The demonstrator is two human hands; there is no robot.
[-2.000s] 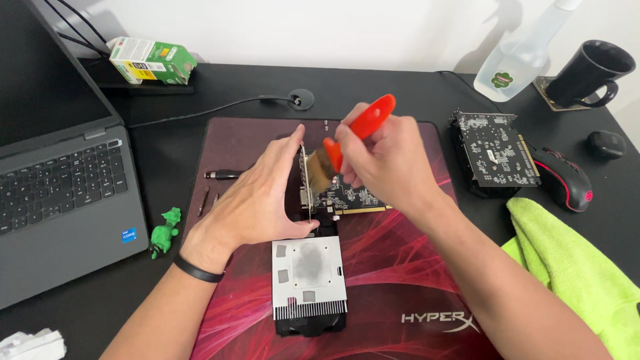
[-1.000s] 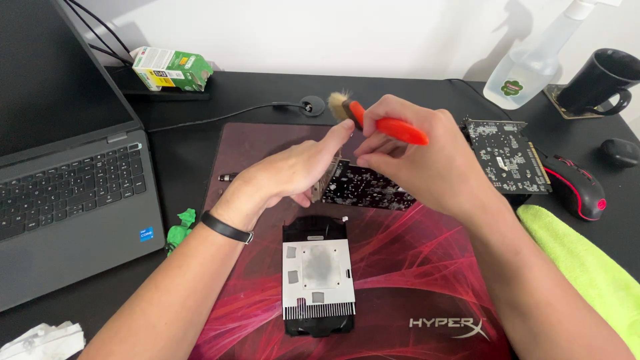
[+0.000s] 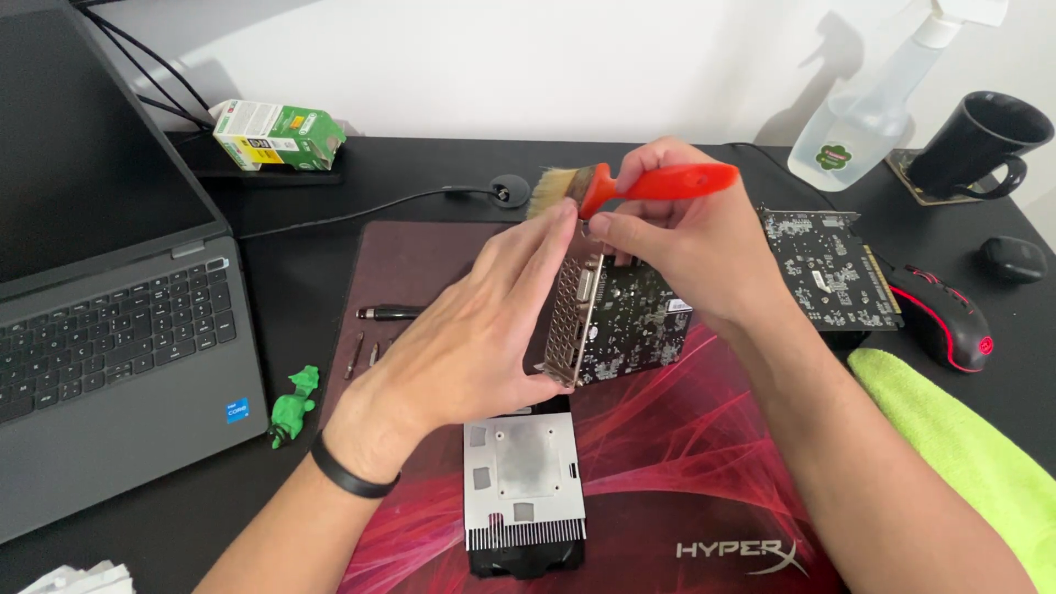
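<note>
My left hand grips a graphics card by its perforated metal bracket, thumb at the lower corner and fingers at the upper end. The card is tilted, its black circuit-board side facing me. Between the fingers of my right hand is a red-handled paintbrush; its pale bristles point left, just above my left fingertips. Whether the right fingertips also touch the card's top edge is hard to tell. Below lies a graphics card heatsink, metal plate up with grey pads, on the mouse pad.
A second circuit board lies at the right, beside a mouse and a lime-green cloth. A spray bottle and a black mug stand behind. At left are a laptop, a green figurine and small screwdriver bits.
Two seconds ago the brush bristles were down at the card's bracket; they now point left above it. The card has been tilted, showing more of its board side.
</note>
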